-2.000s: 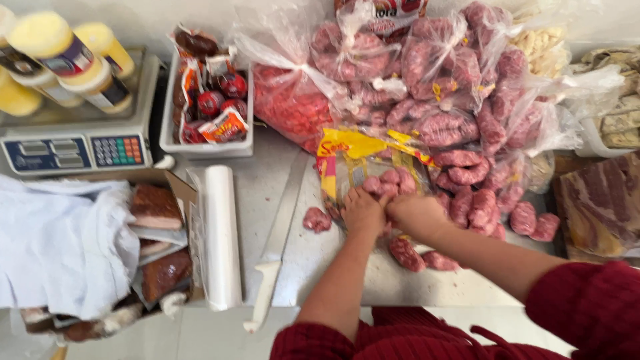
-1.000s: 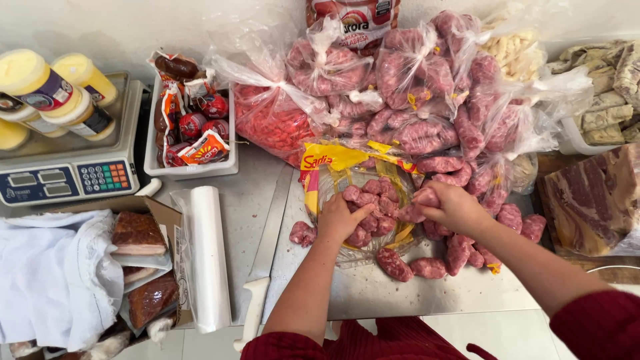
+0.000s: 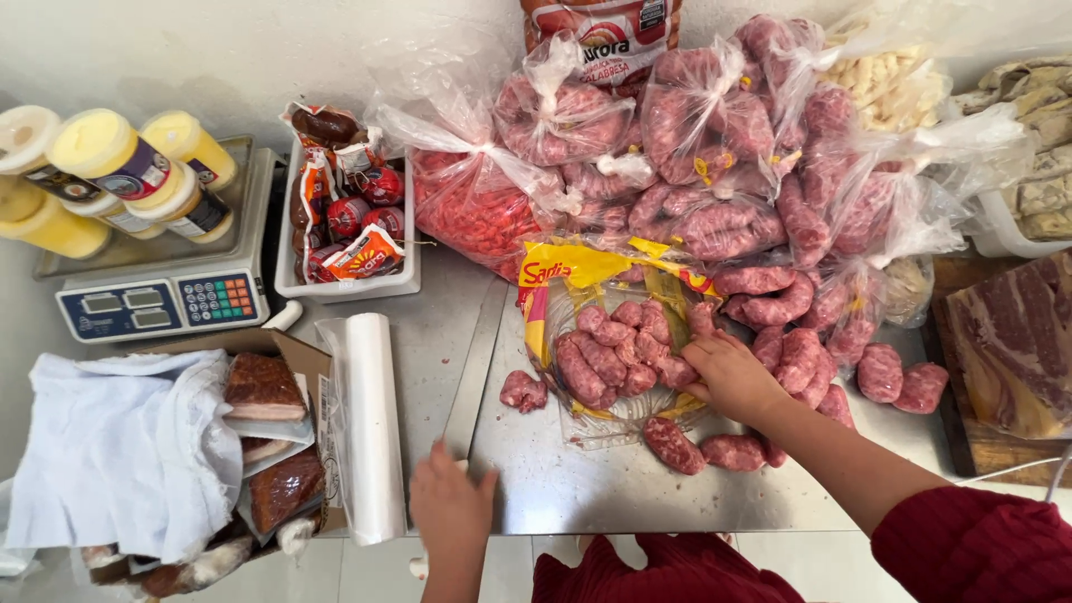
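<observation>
Short raw sausage links (image 3: 599,360) lie heaped on a yellow-printed clear plastic wrapper (image 3: 544,289) on the steel table. My right hand (image 3: 724,373) touches the links at the heap's right side, its fingers on one of them. My left hand (image 3: 452,494) is over the handle of a long knife (image 3: 477,368); whether the fingers have closed around the handle cannot be told. The blade points away from me. A small piece of sausage meat (image 3: 523,391) lies between blade and wrapper. More loose links (image 3: 674,445) rest at the wrapper's near edge and to its right.
Tied bags of sausages (image 3: 712,117) and red meat (image 3: 469,201) line the wall. Left are a plastic-film roll (image 3: 371,427), a cardboard box (image 3: 314,360) of smoked meat, a white bin (image 3: 347,289) and a scale (image 3: 159,306) with jars. A meat slab (image 3: 1013,343) sits on a wooden board at right.
My left hand has left the sausage heap and moved left and nearer to me, to the knife handle. My right hand has stayed near the heap's right side.
</observation>
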